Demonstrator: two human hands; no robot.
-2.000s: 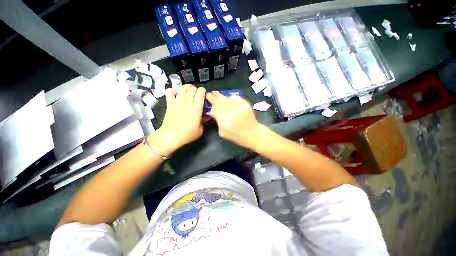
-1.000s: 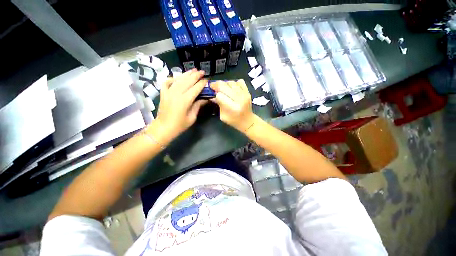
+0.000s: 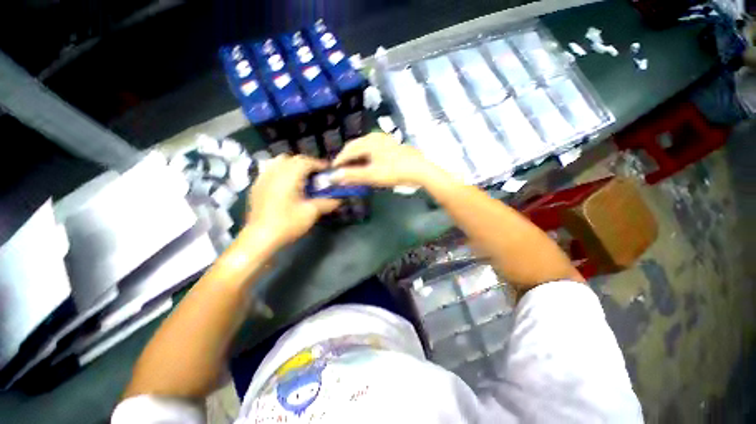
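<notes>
A dark blue retail box stands on the green bench in front of me, its small blue and black end facing up. My left hand grips it on its left side. My right hand is over its upper right, fingertips at a small whitish patch on the end; whether this is a label cannot be told. Much of the box is hidden by the hands and the image is blurred. Several finished retail boxes stand upright in a row just behind.
A clear blister tray with whitish units lies at right, small white slips around it. Large flat cartons overlap at left beside loose white slips. Below right are a red stool, a brown carton and spare clear trays.
The view has shifted and tilted. My right hand has moved from the box's right side to over its top end, where a whitish patch now shows. My left hand still holds the box.
</notes>
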